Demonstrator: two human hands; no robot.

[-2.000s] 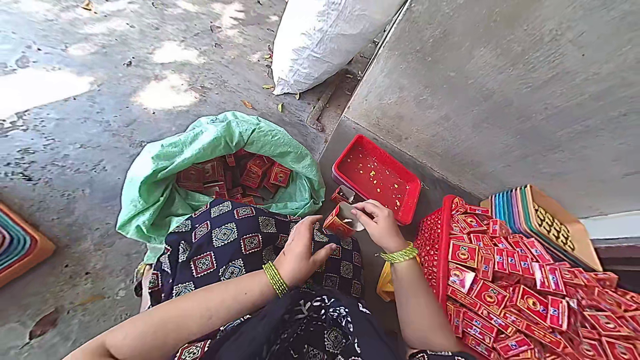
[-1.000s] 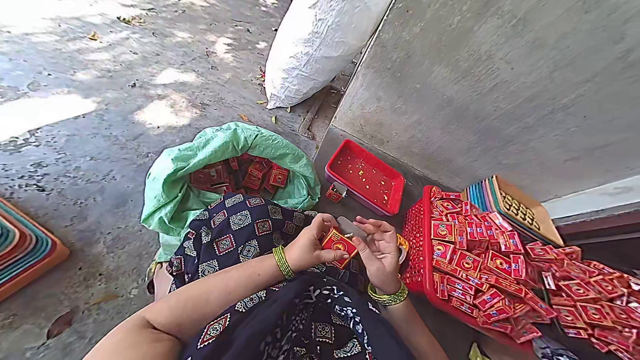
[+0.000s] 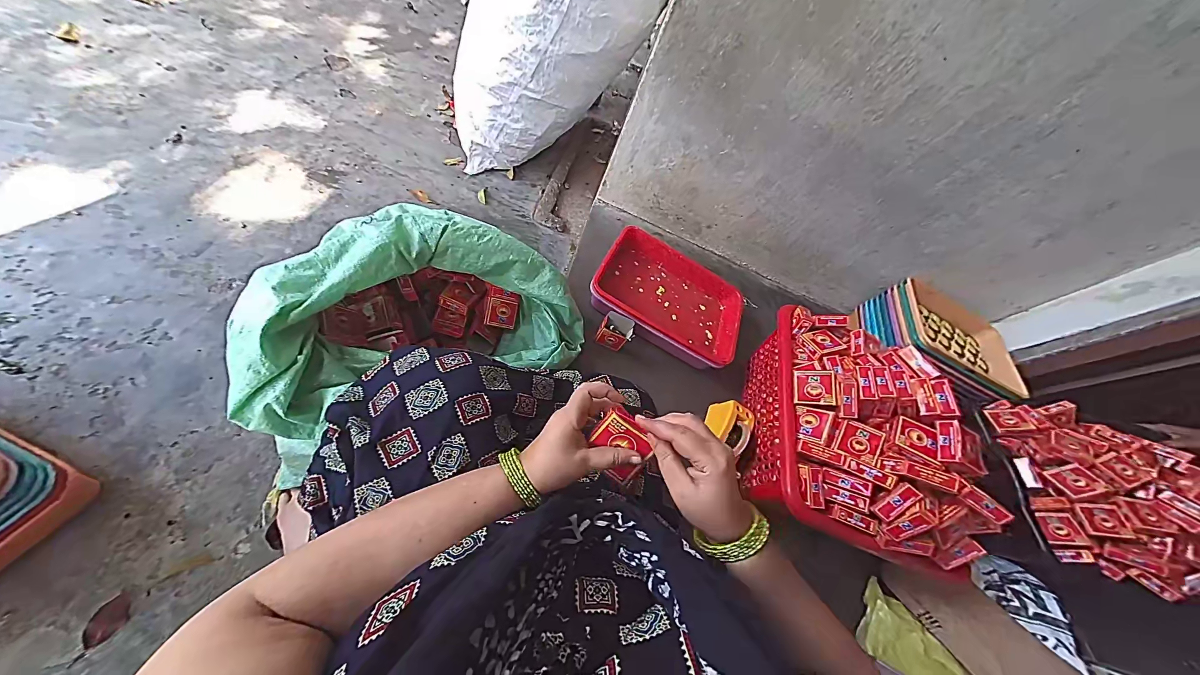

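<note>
Over my lap, my left hand (image 3: 583, 441) holds a small red printed cardboard box (image 3: 619, 433) between thumb and fingers. The fingertips of my right hand (image 3: 692, 461) touch the box's right end; whether they grip it is hard to tell. To the left, a green woven sack (image 3: 281, 337) lies with its mouth wide, and many similar red boxes (image 3: 459, 305) are inside. Right of my hands a red plastic basket (image 3: 769, 412) is heaped with red boxes (image 3: 858, 441). A yellow tape dispenser or similar yellow object (image 3: 727, 422) lies beside the basket.
A red tray (image 3: 666, 295) with small yellowish bits sits by the wall (image 3: 891, 122), a single box (image 3: 614, 332) beside it. Stacked colored trays (image 3: 975, 347) stand behind the basket, others (image 3: 42, 497) at far left. More boxes (image 3: 1097, 487) lie at right. A white sack (image 3: 525, 75) stands behind.
The grey flat piece seen at my right fingers in the earlier frames is no longer visible. My right fingers have moved against the box, which stays in my left hand.
</note>
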